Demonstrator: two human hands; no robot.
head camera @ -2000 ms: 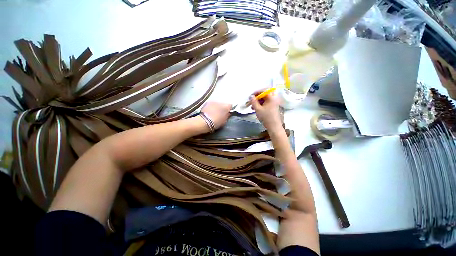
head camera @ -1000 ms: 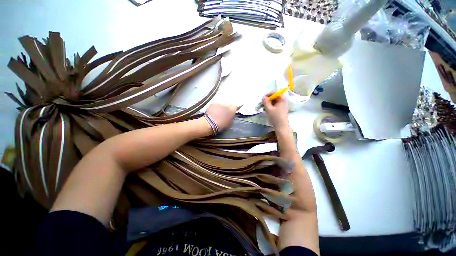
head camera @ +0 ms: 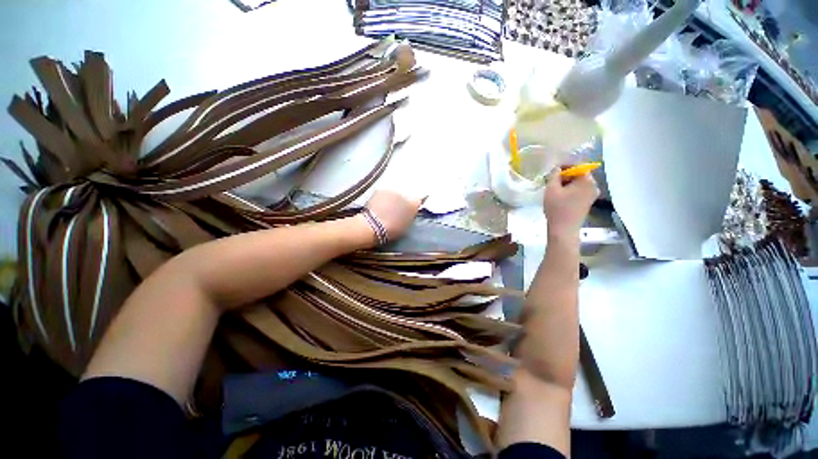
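My left hand [head camera: 395, 213] is closed on a strap tip [head camera: 423, 203] above the grey work board [head camera: 439, 235]. My right hand [head camera: 570, 199] holds the yellow-orange handle of a glue brush [head camera: 581, 168] beside the rim of the white glue pot [head camera: 513, 186]. The brush's lower end is hard to make out. A second yellow stick [head camera: 514, 148] stands in the pot. Brown straps [head camera: 260, 166], some with white stripes, are tied in a bundle at the left. More strap ends [head camera: 422, 300] fan out under and beside my forearms.
The glue bottle [head camera: 592, 85] lies beyond the pot, near a masking tape roll [head camera: 487, 85]. A white card [head camera: 673, 170] stands right. The hammer handle [head camera: 595, 372] is partly behind my right forearm. Dark narrow pieces [head camera: 762, 332] lie at the right edge. Clear plastic bags [head camera: 709, 67] lie behind.
My right hand has moved right with the brush, from near my left hand to the pot's right side. It now covers the clear tape and hammer head in part. My left hand has barely moved.
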